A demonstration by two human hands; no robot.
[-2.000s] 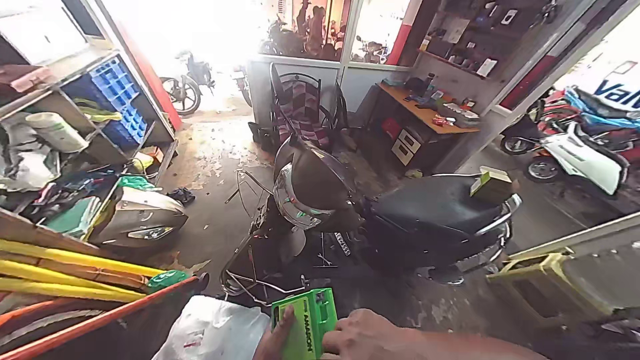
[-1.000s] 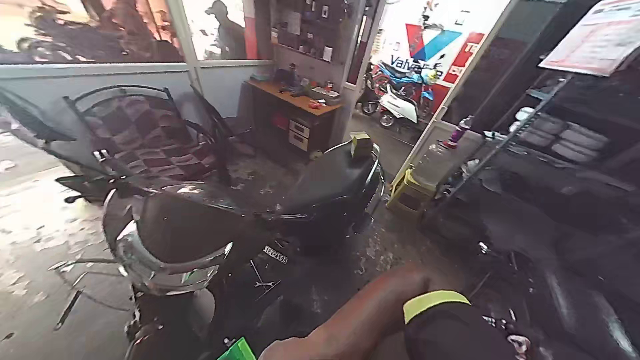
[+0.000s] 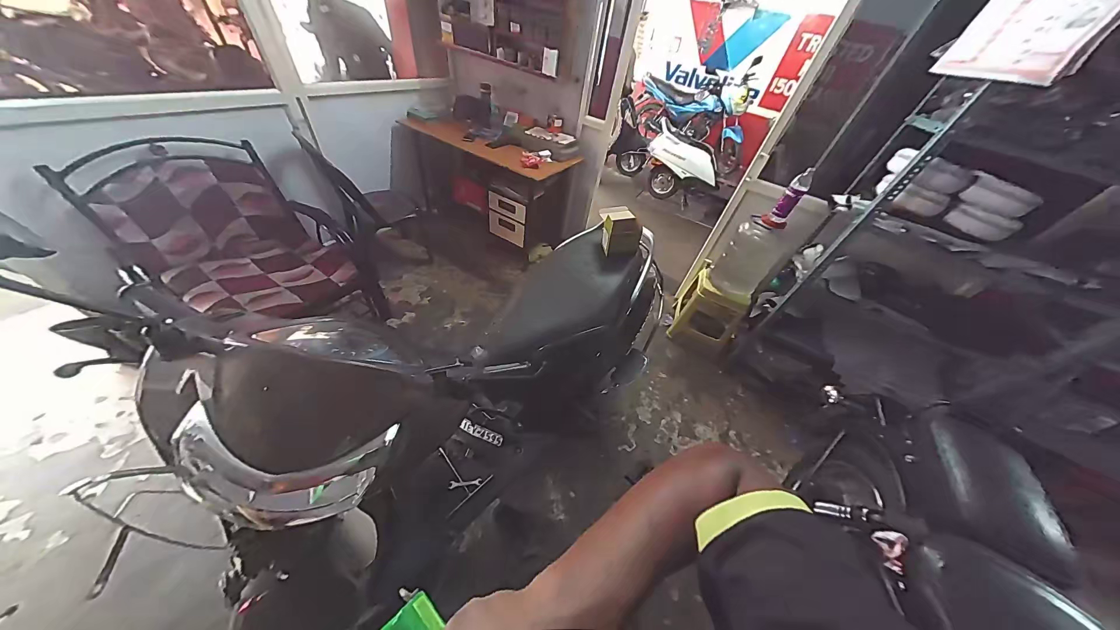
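At the bottom edge, a corner of a bright green box shows beside my right hand, whose fingers are cut off by the frame. My bent right arm reaches in from the lower right, in a dark sleeve with a yellow-green cuff. My left hand is out of view. A dark scooter stands in front of me, its headlight side to the left. On the rear of its black seat rests a small yellow-green box. Spanners lie low beside its number plate.
A cushioned metal chair stands behind the scooter, with a wooden desk further back. A yellow stool bears a large clear container. Another motorcycle and a metal shelf rack occupy the right side.
The view has swung far to the right. Two seconds ago both hands were at the green box; now only its corner and part of my right hand show. The white bag has left view.
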